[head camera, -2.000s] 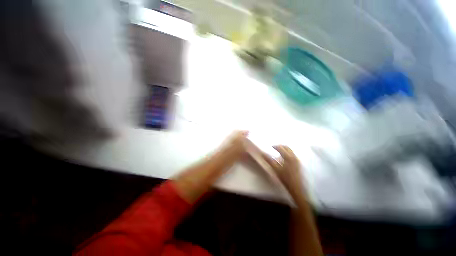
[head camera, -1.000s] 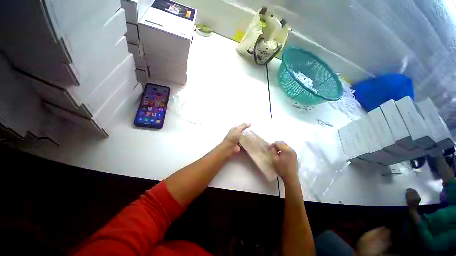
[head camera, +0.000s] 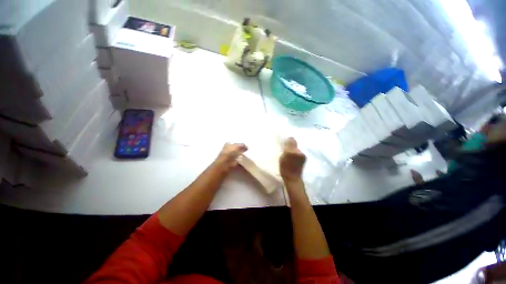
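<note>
A white carton [head camera: 259, 176] lies slanted, its near end low over the table's front edge. My left hand [head camera: 232, 155] grips its far left end between thumb and fingers. My right hand [head camera: 292, 160] is raised to the right of the carton, apart from it, with fingers curled closed. Glare and a faint clear sheen lie between the hands; whether my right fingers pinch clear film cannot be told. Wrinkled clear film [head camera: 327, 176] lies on the table right of my right hand.
Carton stacks [head camera: 141, 72] stand at left, with a lit smartphone [head camera: 134, 133] beside them. A teal basket [head camera: 302, 83] with white pieces, a pale decorated bag [head camera: 252, 50] and a blue heap [head camera: 378, 86] are at the back. Carton rows [head camera: 388, 125] stand right; a dark-sleeved person [head camera: 433, 205] is near right.
My right hand has moved up and off the carton, which it touched before. My left hand still holds the carton. The view has shifted, and a dark-sleeved person now shows at right.
</note>
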